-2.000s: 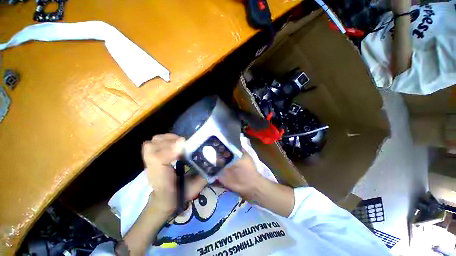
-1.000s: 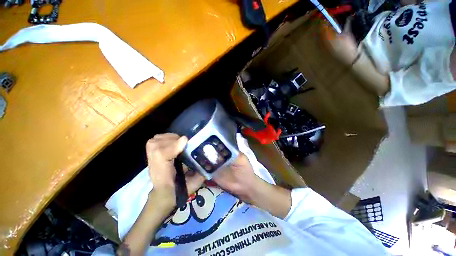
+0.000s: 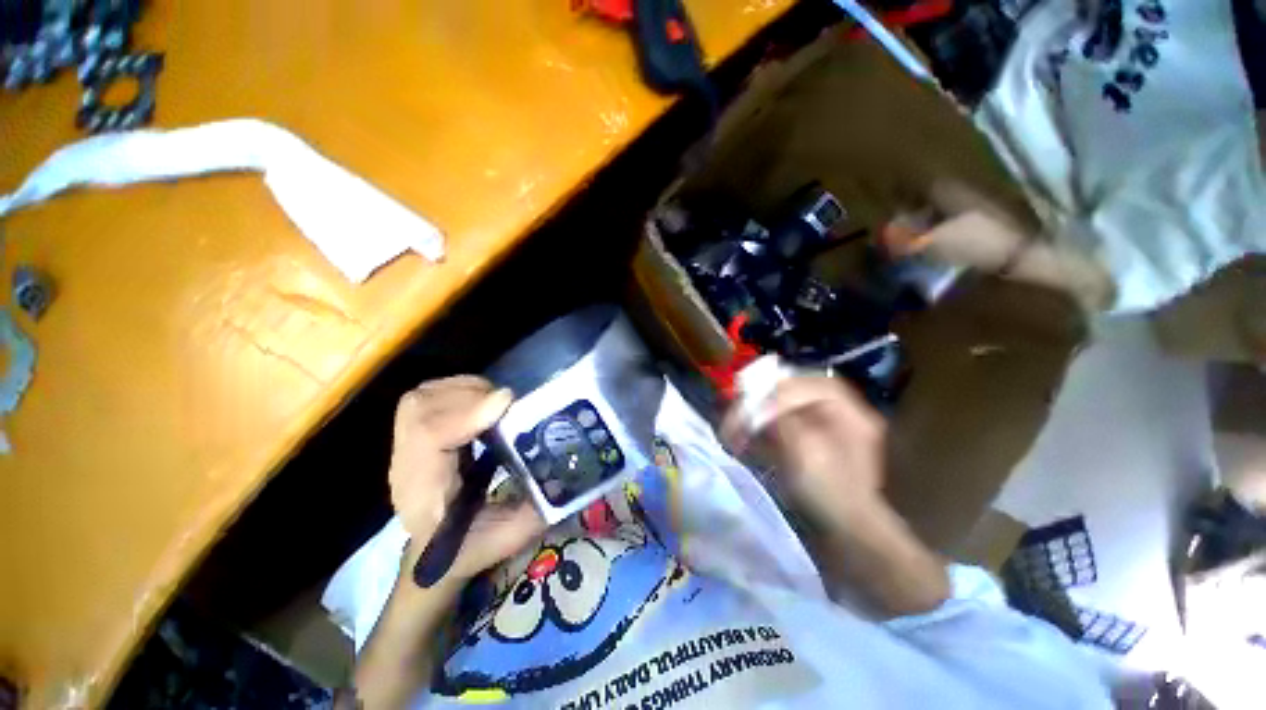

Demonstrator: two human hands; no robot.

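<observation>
A silver-grey camera housing (image 3: 628, 382) with a black round body is held over my lap, its square face tilted up towards me. The black lens window (image 3: 569, 454) on that face shows a round lens and several small openings. My left hand (image 3: 442, 451) grips the housing on its left side; a black flat antenna slants down across the palm. My right hand (image 3: 819, 437) is off the housing to the right, blurred, with a small white wad (image 3: 760, 386) pinched in the fingers.
An open brown carton (image 3: 993, 402) at the right holds heaped black-silver camera head units (image 3: 778, 278). Another person's hand (image 3: 993, 243) reaches into it. A red piece (image 3: 735, 354) is at its near rim. The orange-yellow bench (image 3: 181, 416) bears a white strip (image 3: 313, 187) and a black glue gun (image 3: 669, 49).
My right hand has left the housing and moved right with the white wad now showing. The housing's face has turned a little. The other person's hand has moved lower into the carton.
</observation>
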